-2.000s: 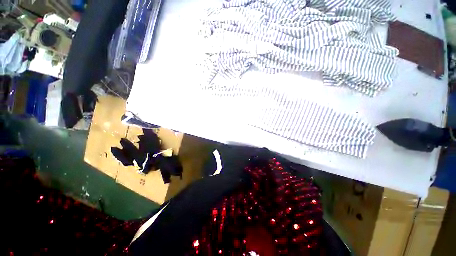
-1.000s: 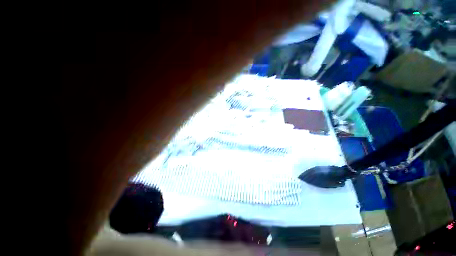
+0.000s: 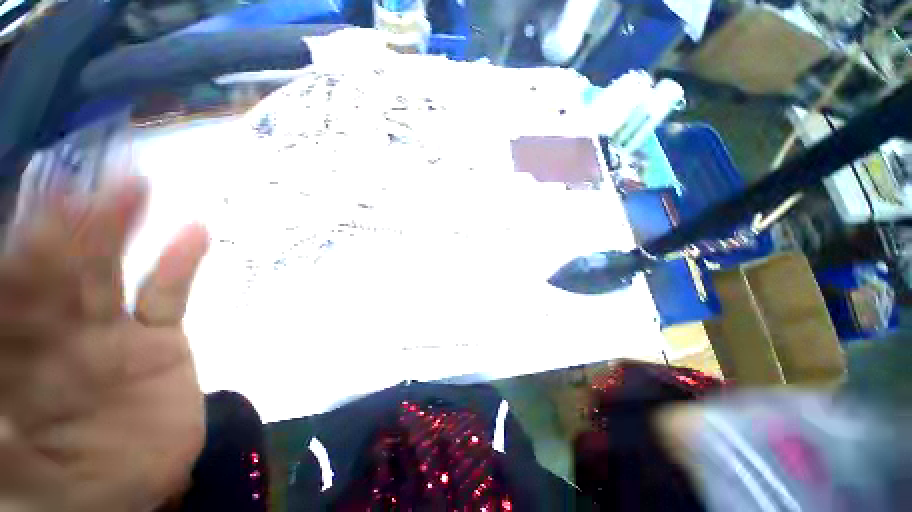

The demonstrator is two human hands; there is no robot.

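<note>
The striped garment heap (image 3: pixel 340 120) lies at the back of the white ironing table, washed out by glare. The stripes of the piece near the front edge are lost in the brightness. The steam iron (image 3: pixel 597 272) stands on the right side of the table, its dark point towards the left, with no hand on it. My left hand (image 3: pixel 100 340) is bare, raised at the left, blurred, its fingers apart and empty. My right hand (image 3: pixel 790 450) wears a grey, white and pink glove, blurred and cut off at the bottom right; its fingers cannot be made out.
A reddish-brown rest pad (image 3: pixel 556 161) lies behind the iron. A thick black hose (image 3: pixel 790 175) runs from the iron to the upper right. Pale bottles in a green basket (image 3: pixel 660 160) sit at the right edge. An open cardboard box (image 3: pixel 785 310) is at the right; a dark padded bar (image 3: pixel 200 58) is at the back left.
The large dark blur over the left of the view is gone. My open left hand and gloved right hand now show. The view has shifted; the iron still rests on the table.
</note>
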